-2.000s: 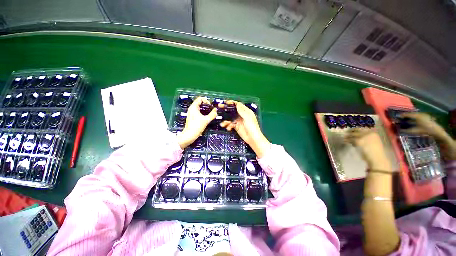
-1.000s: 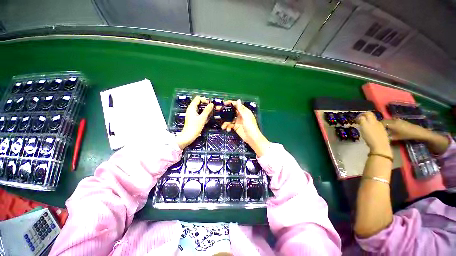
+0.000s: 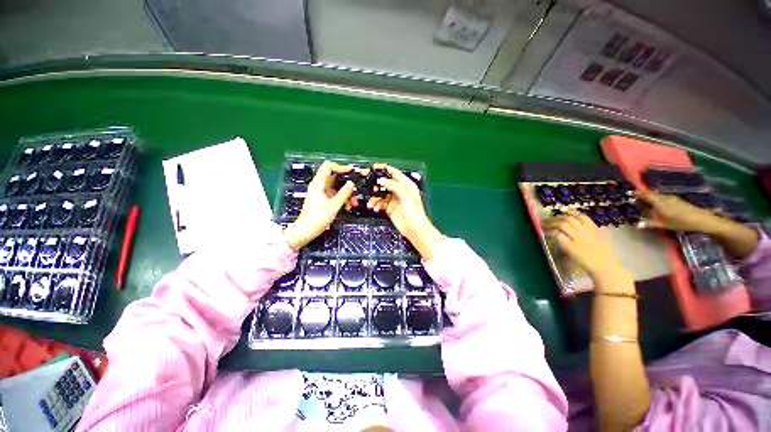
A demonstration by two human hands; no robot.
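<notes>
My left hand [image 3: 323, 199] and my right hand [image 3: 402, 202] are over the upper part of a clear blister tray [image 3: 345, 343]. My left hand holds a round black watch module [image 3: 343, 180]. My right hand holds another black module [image 3: 377, 182] close beside it. The fingers partly cover both. Round black units [image 3: 351, 315] sit in the tray's lower rows. Two pockets in the middle row look patterned and without a unit. The tray's upper rows are partly hidden by my hands.
Left are a white sheet [image 3: 221, 187] with a black pen [image 3: 179, 175], a red pen [image 3: 128, 246], a filled clear tray [image 3: 52, 221] and a calculator [image 3: 52, 396]. Right, a coworker's hands [image 3: 587, 245] are over a tan board [image 3: 636, 253] beside a red-orange tray [image 3: 712, 308].
The view has shifted slightly. My fingers and the two modules have turned a little, and the modules are closer together. The coworker's board holds more units, in two rows.
</notes>
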